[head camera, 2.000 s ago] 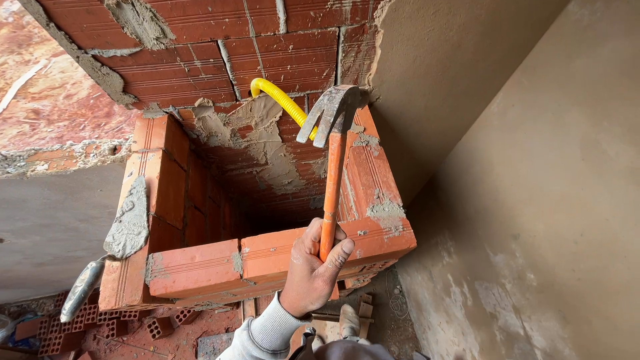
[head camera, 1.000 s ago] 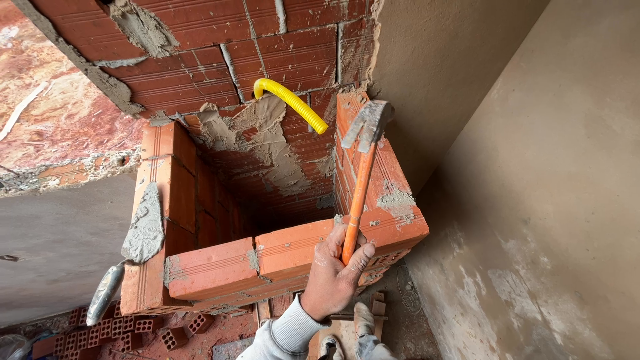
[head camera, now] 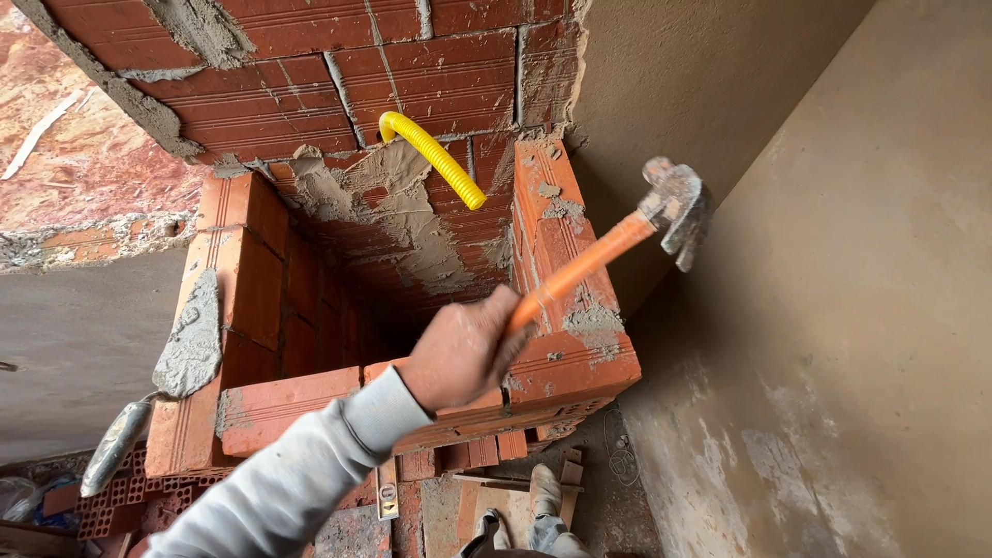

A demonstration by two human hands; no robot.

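Note:
My left hand (head camera: 465,349), in a light grey sleeve, grips the orange handle of a claw hammer (head camera: 597,256). The hammer slants up to the right, its worn steel head beyond the right side of a hollow red brick enclosure (head camera: 570,248). Below the hand runs the enclosure's front brick course (head camera: 291,399). A mortar-coated trowel (head camera: 190,341) lies on the left brick wall, its handle sticking out past the near edge. Yellow corrugated conduit (head camera: 438,159) curves out of the brick wall behind. My right hand is not in view.
A plastered wall (head camera: 837,294) stands at the right. Below are a spirit level (head camera: 387,488), wooden boards (head camera: 511,508), my feet and loose hollow bricks (head camera: 108,511). The enclosure is deep and dark inside. A rough ledge (head camera: 93,240) lies at the left.
The hammer has gone from nearly upright to slanting right, its head now farther right and its claws turned downward. My left hand still grips the handle. The trowel stays on the left wall.

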